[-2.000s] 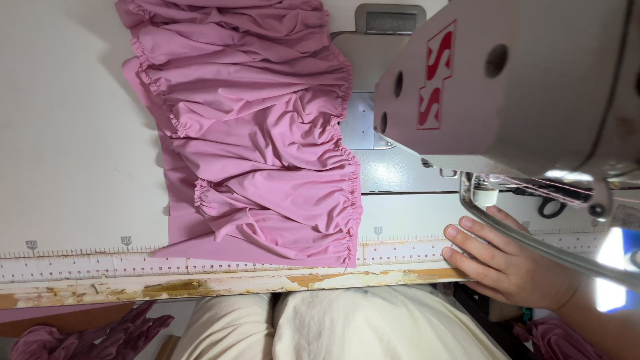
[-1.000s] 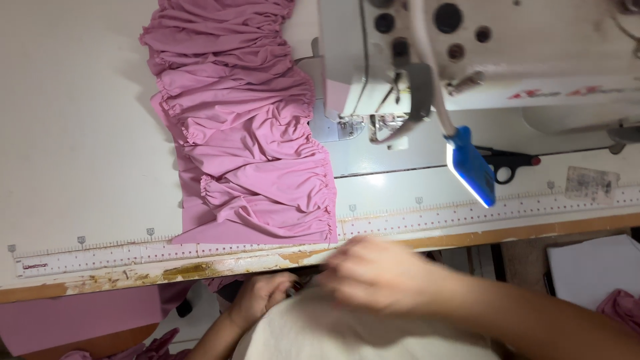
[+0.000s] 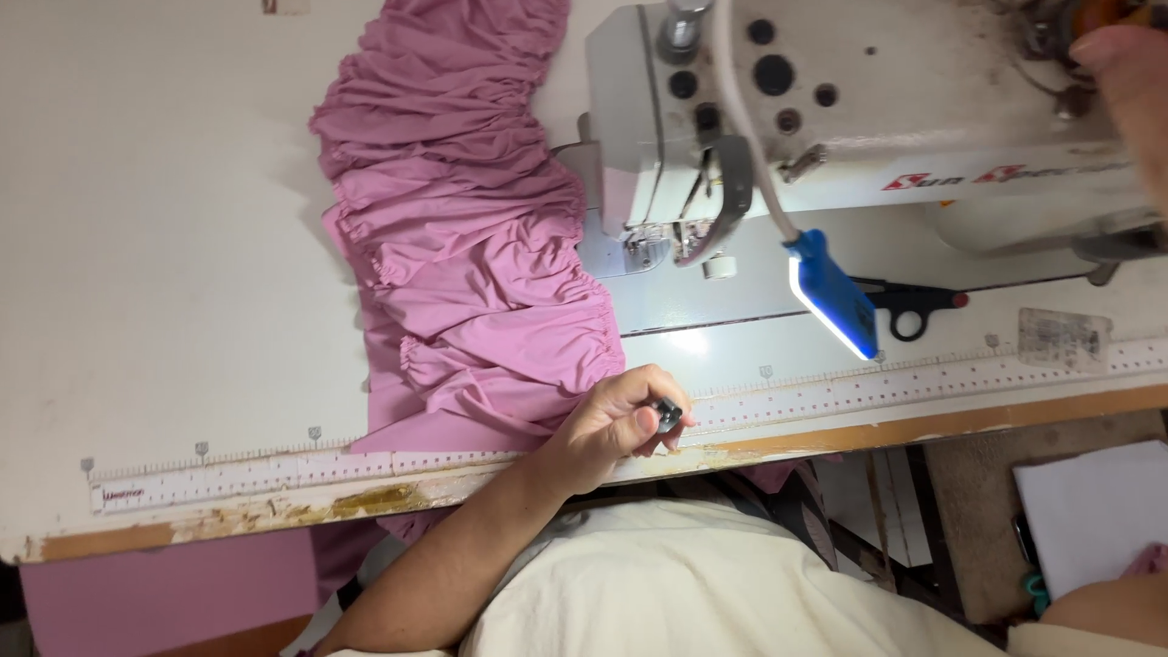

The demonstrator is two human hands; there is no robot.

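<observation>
My left hand (image 3: 613,424) is over the table's front edge, its thumb and fingers closed on a small dark metal part (image 3: 669,415) that looks like a bobbin case. Beside that hand lies gathered pink fabric (image 3: 465,246), ruffled along both sides, left of the sewing machine's needle area (image 3: 646,248). At the upper right edge of the view, my right hand (image 3: 1127,82) is blurred and partly cut off, close to an orange item (image 3: 1100,14) on top of the sewing machine (image 3: 867,100). Whether it grips anything is not clear.
A blue lamp (image 3: 832,292) hangs from a cable before the machine, near black-handled thread snips (image 3: 908,306). A ruler (image 3: 274,479) runs along the table's front edge. More pink fabric (image 3: 173,589) hangs below, left; white sheets (image 3: 1100,511) lie low at the right.
My left hand has risen from the lap to the table edge, and the small metal part now shows in it. My right hand has moved from the lap to the machine's upper right.
</observation>
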